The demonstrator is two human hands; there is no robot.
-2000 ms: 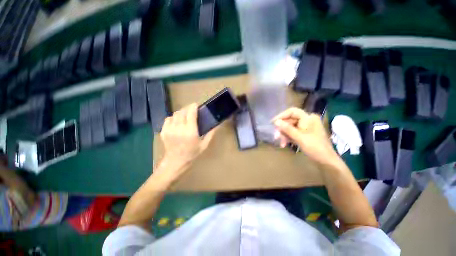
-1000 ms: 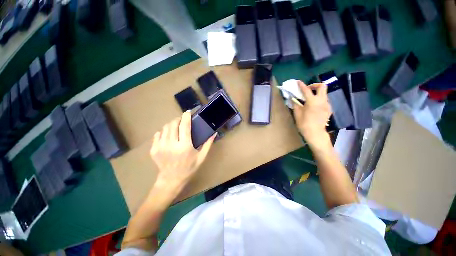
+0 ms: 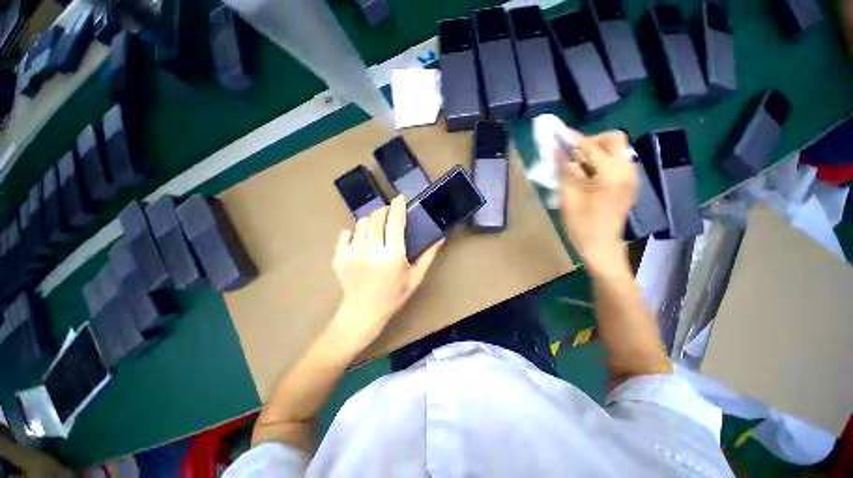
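Observation:
My left hand [image 3: 379, 261] is shut on a dark grey device unit [image 3: 426, 229], held tilted above the tan work board [image 3: 309, 308], its glossy black panel facing up. My right hand [image 3: 594, 187], blurred, is at a crumpled white cloth [image 3: 548, 149] at the board's right edge. The fingers are bunched around a small thin tool that is hard to make out. Two units [image 3: 400, 159] lie side by side just behind the held one. Another unit [image 3: 489, 177] lies on the board between my hands.
Rows of units stand at the back right [image 3: 533, 70] and left [image 3: 210, 243]. A flat white pad [image 3: 416, 97] lies at the board's top edge. A blurred pale lamp arm [image 3: 318, 47] hangs over the back. Black panels on white backing [image 3: 77, 373] lie far left. Cardboard [image 3: 786, 317] is lower right.
My left hand has moved right in the picture with the unit. My right hand has shifted slightly and its fingers have turned at the cloth. Earlier, the view swung, bringing the board's right side closer.

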